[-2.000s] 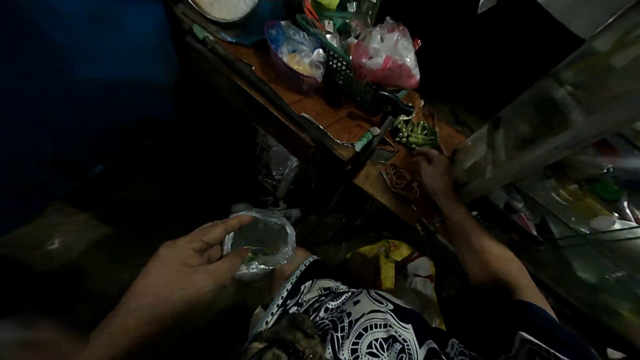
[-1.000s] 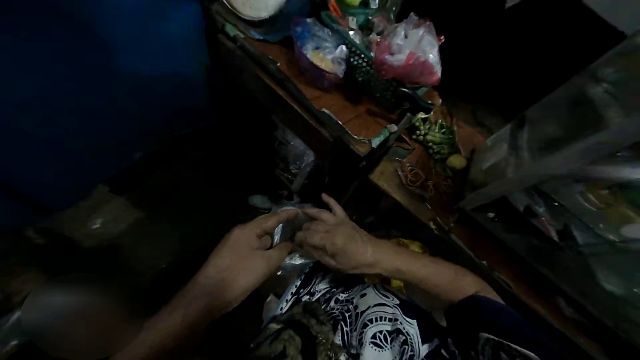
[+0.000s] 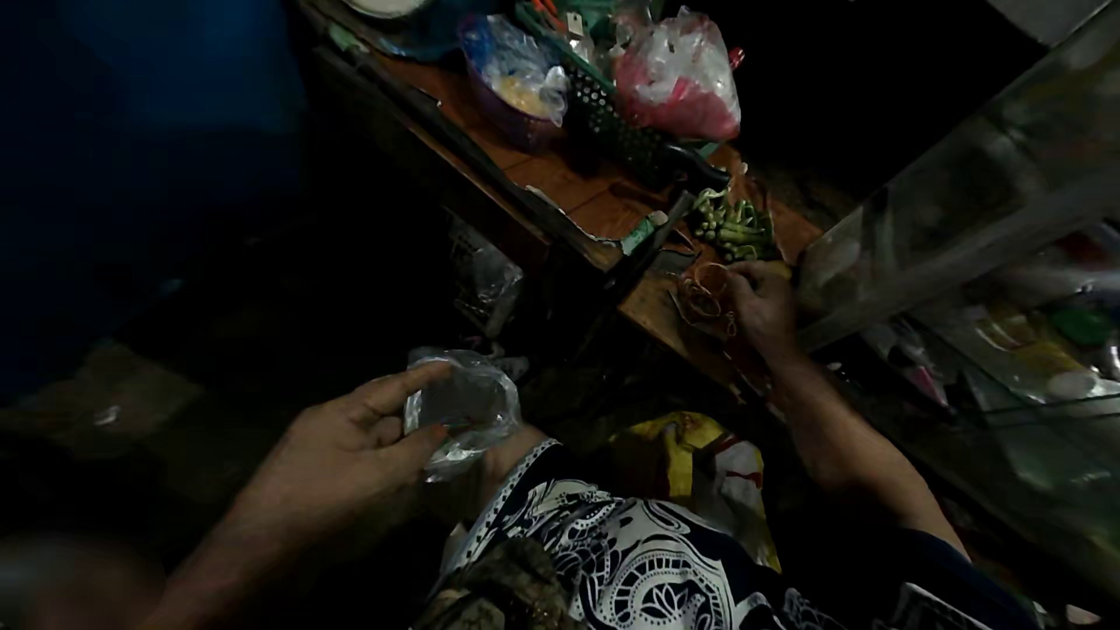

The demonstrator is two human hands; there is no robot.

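My left hand (image 3: 367,429) holds a clear plastic bag (image 3: 472,407) by its rim, between thumb and fingers; its mouth stands open. My right hand (image 3: 766,302) reaches to the tabletop at the right, fingertips at a small heap of rubber bands (image 3: 704,293). Whether it grips one of them is hard to tell. Just beyond that hand lies a bunch of green vegetable pods or stems (image 3: 737,229). A small yellowish thing is partly hidden behind the right hand.
On the wooden table (image 3: 569,188) stand a purple bowl (image 3: 516,114) with a plastic bag in it, a dark green perforated basket (image 3: 612,122) and a pink-and-clear plastic bag (image 3: 682,83). A glass-sided case (image 3: 962,175) borders the right side. A yellow bag (image 3: 682,446) lies below.
My right hand has moved from beside my left hand, over the plastic bag, out to the rubber bands on the table. My left hand still holds the bag, its mouth now showing.
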